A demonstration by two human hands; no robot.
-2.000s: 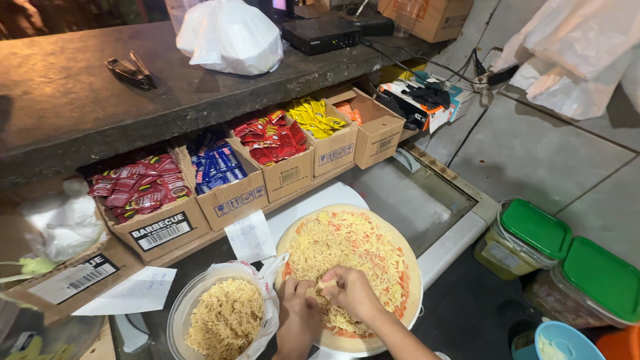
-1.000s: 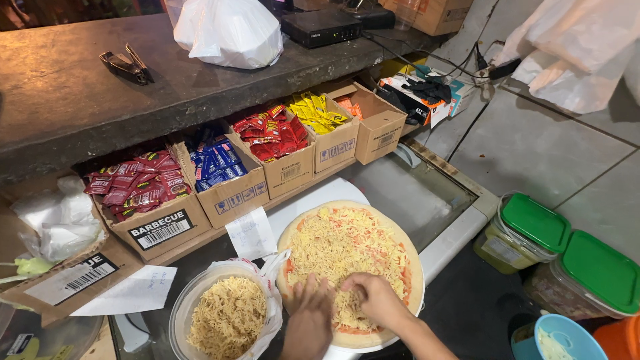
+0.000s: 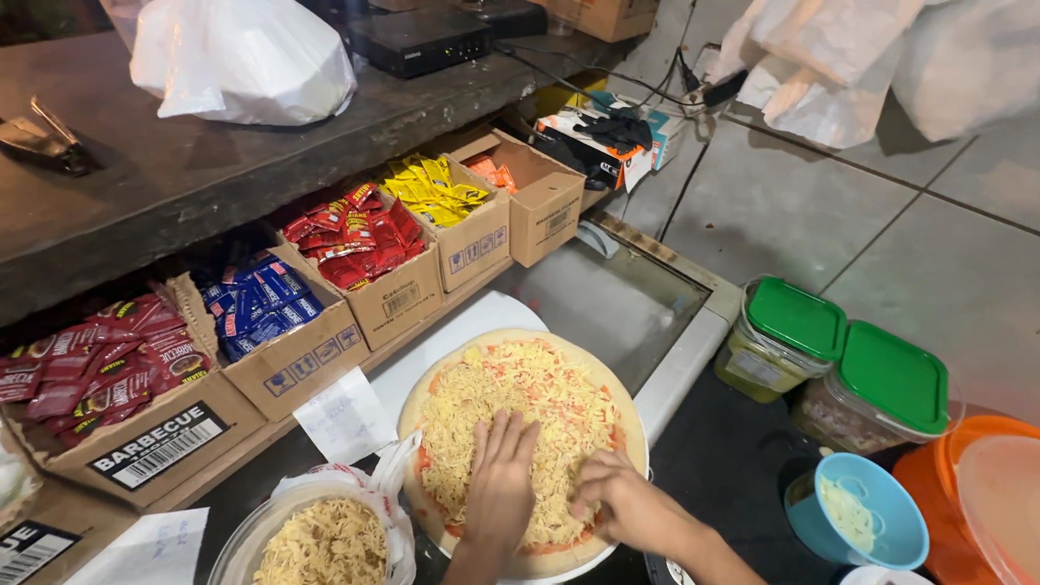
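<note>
A round pizza base [image 3: 569, 390] lies on a white round plate or board, covered with red sauce and pale shredded topping. Flat on its lower middle rests my left hand [image 3: 502, 479], fingers extended over the shreds. My right hand [image 3: 621, 496] touches the topping at the lower right with its fingers curled; whether it pinches any shreds cannot be told. Left of the pizza stands a clear tub lined with a plastic bag, holding shredded filling [image 3: 325, 543]. A handwritten paper slip [image 3: 345, 416] lies between the tub and the boxes.
Cardboard boxes of sauce sachets [image 3: 398, 305] line the shelf beneath a dark counter [image 3: 325, 154]. To the right stand green-lidded containers [image 3: 796, 317], a blue bowl with sliced onion [image 3: 906, 504] and an orange container [image 3: 918, 467]. White bags [image 3: 845, 65] hang at the upper right.
My hands, close together on the lower part of the pizza two seconds ago, are now farther apart. The left hand has flattened on the topping. Shreds cover more of the lower left.
</note>
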